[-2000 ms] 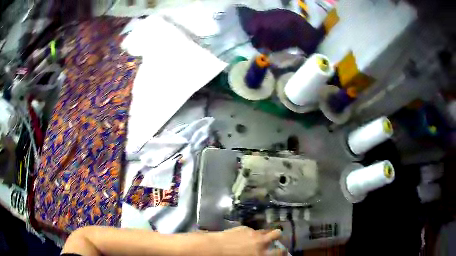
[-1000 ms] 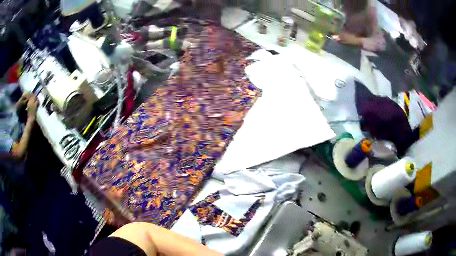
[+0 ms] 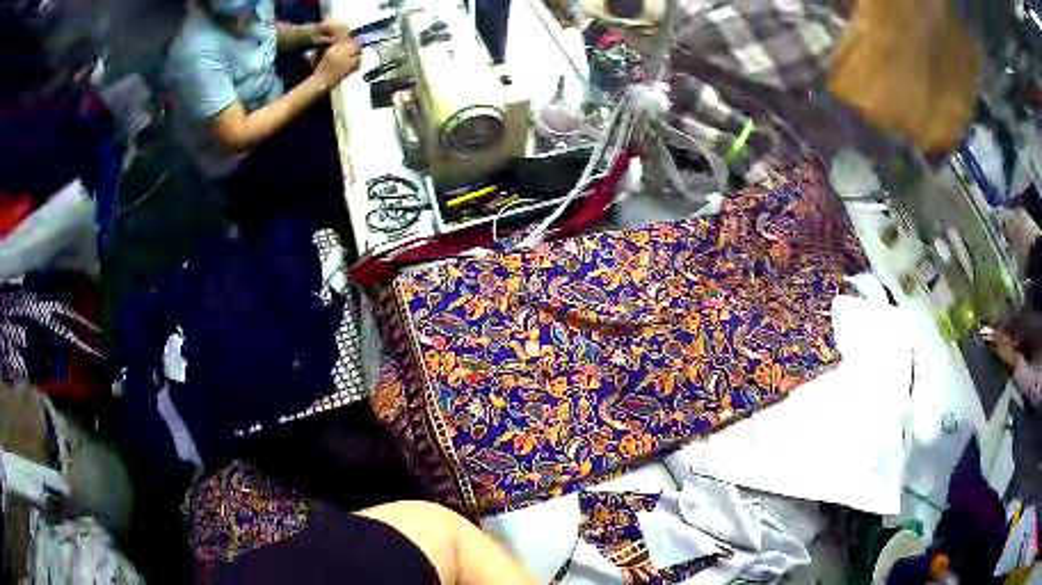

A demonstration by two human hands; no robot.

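Observation:
A large batik panel (image 3: 617, 331), purple-blue with orange flowers and a striped border, lies flat in front of me. A plain white cloth piece (image 3: 811, 429) lies along its right side. Smaller batik pieces (image 3: 617, 528) lie on crumpled white cloth (image 3: 714, 526) at the bottom. My bare left forearm and dark sleeve enter at the bottom edge, but the left hand is cut off by the frame. My right hand is out of the picture. The overlock machine is not in view.
A second sewing machine (image 3: 463, 109) stands at the top, with a person in light blue (image 3: 234, 86) beside it. A navy garment pile (image 3: 246, 331) lies at left. Cables cross behind the batik. Another person's hand (image 3: 1006, 345) shows at right.
My view has swung left. The overlock machine and white thread cones have left the picture, and my left hand has too. The second machine, the person and the navy pile show more fully.

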